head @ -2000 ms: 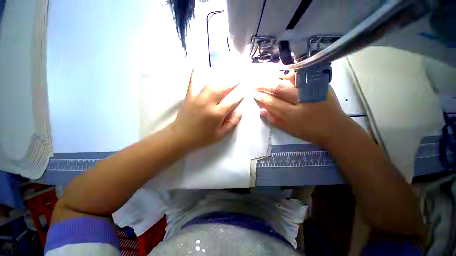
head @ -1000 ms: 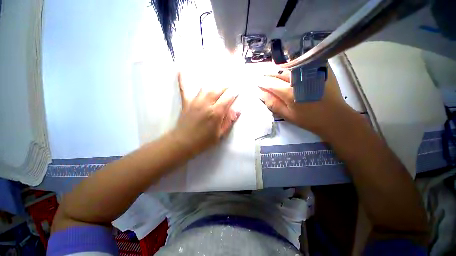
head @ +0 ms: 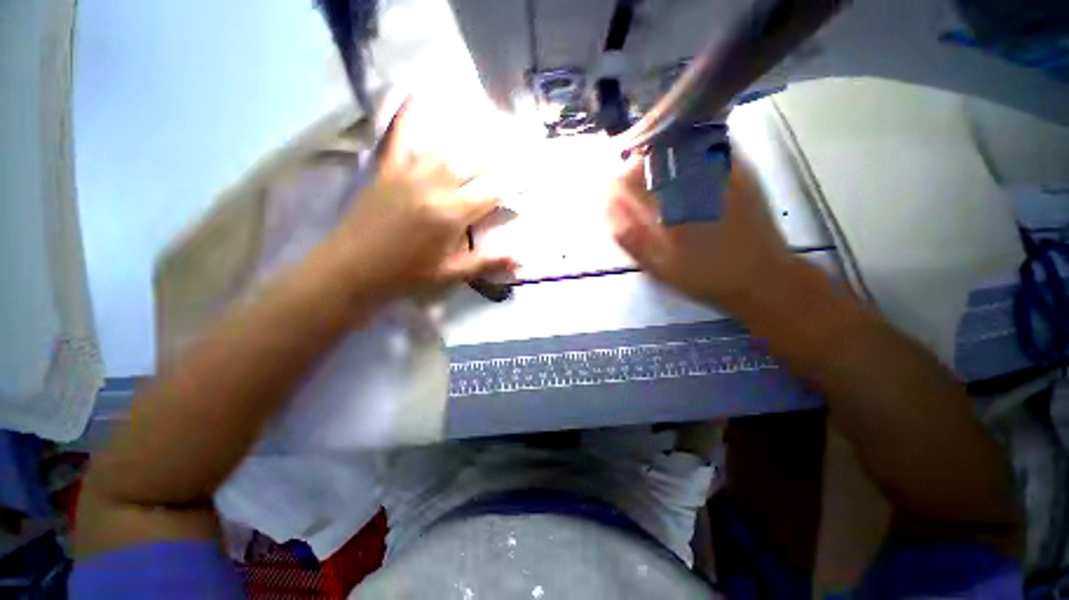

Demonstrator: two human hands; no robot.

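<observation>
A cream and white fabric panel point(head: 387, 393) lies skewed and blurred on the left part of the table, under my left forearm, its front end over the ruled edge. My left hand point(head: 428, 223) is on its upper right part, left of the needle area, and has hold of it; the fingertips are washed out by glare. My right hand point(head: 698, 240) is right of the needle area, partly behind the grey-blue block point(head: 692, 176); glare hides its fingertips, so its hold cannot be told. The presser foot area point(head: 565, 103) sits above a white, overexposed bed.
A stack of cut pieces point(head: 41, 234) is at the left edge. Another cream stack point(head: 914, 188) lies at the right, overhanging the front. The ruled table edge point(head: 610, 381) runs across. The machine head point(head: 563, 35) is above; a red basket point(head: 340, 563) is below left.
The fabric panel has shifted and swung left, baring the bed and the ruler's middle. My left hand has moved left and up with it. My right hand stays near the needle area.
</observation>
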